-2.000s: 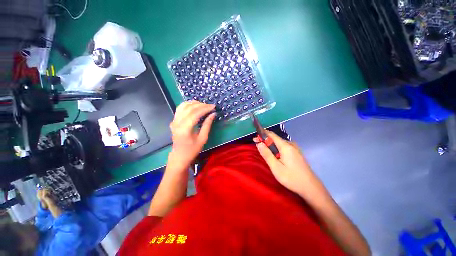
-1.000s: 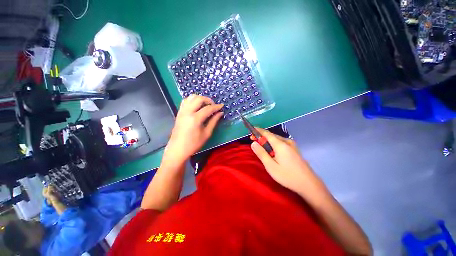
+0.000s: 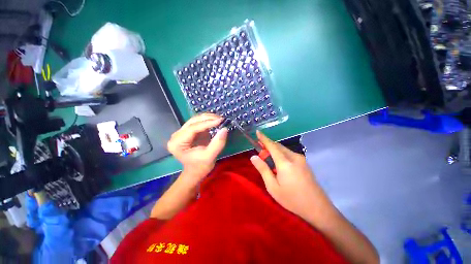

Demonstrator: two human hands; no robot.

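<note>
The clear blister tray (image 3: 283, 119), filled with a grid of small dark round parts, lies on the green bench top. My left hand (image 3: 199, 142) is at the tray's near edge, thumb and index finger close together. A dark bit shows near the fingertips, too small and blurred to tell whether it is held. My right hand (image 3: 286, 167) holds the red-and-black pliers (image 3: 262, 151), with the dark jaws pointing up and left toward my left fingertips, over the tray's near edge.
A black mat (image 3: 155, 111) with a lit fixture (image 3: 129, 144) lies at the left, under a black microscope arm (image 3: 77, 101). A pale bottle (image 3: 116, 38) and crumpled film (image 3: 77, 77) are behind. Black trays (image 3: 397, 56) stand right. A blue sleeve (image 3: 49, 227) shows lower left; blue stools (image 3: 439, 122) right.
My left hand has moved from over the tray slightly toward me, its fingers now pinched closer. The pliers' jaws have moved left to near the left fingertips. The view has shifted slightly.
</note>
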